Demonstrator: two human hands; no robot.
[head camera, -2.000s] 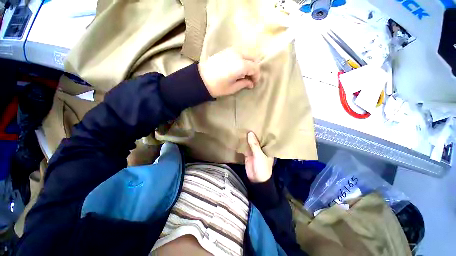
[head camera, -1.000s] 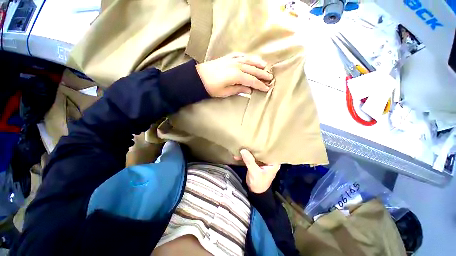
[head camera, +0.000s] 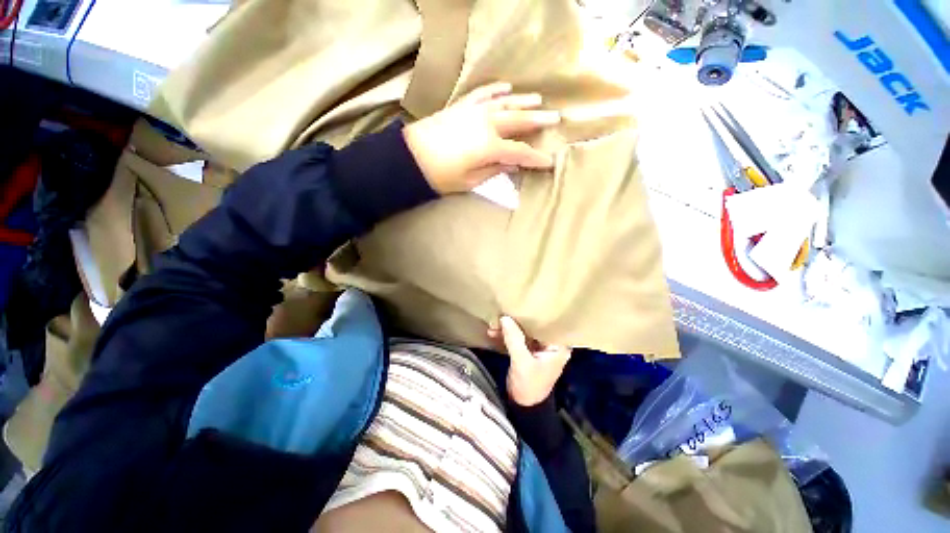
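A tan cloth panel (head camera: 599, 260) lies over the table's front edge and hangs towards my lap, with gathered folds near its middle. My left hand (head camera: 481, 141) lies on top of it with fingers spread, the fingertips beside a fold. A small white patch (head camera: 498, 191) shows just below this hand; I cannot tell if it is a label. My right hand (head camera: 533, 364) grips the panel's lower edge, thumb on top and the other fingers mostly hidden. A narrow tan strip (head camera: 438, 57) lies on the cloth above my left hand.
Red-handled snips (head camera: 732, 245) lie on the right of the table, partly under white labels (head camera: 773, 224), beside pointed metal blades. The white JACK machine (head camera: 885, 135) stands at upper right. A ruler strip (head camera: 750, 331) runs along the front edge. A marked clear bag (head camera: 693, 411) is below.
My left hand has moved from closed fingers to spread ones, and the white patch below it shows more. My right hand has shifted slightly down with the cloth edge. The view has shifted slightly.
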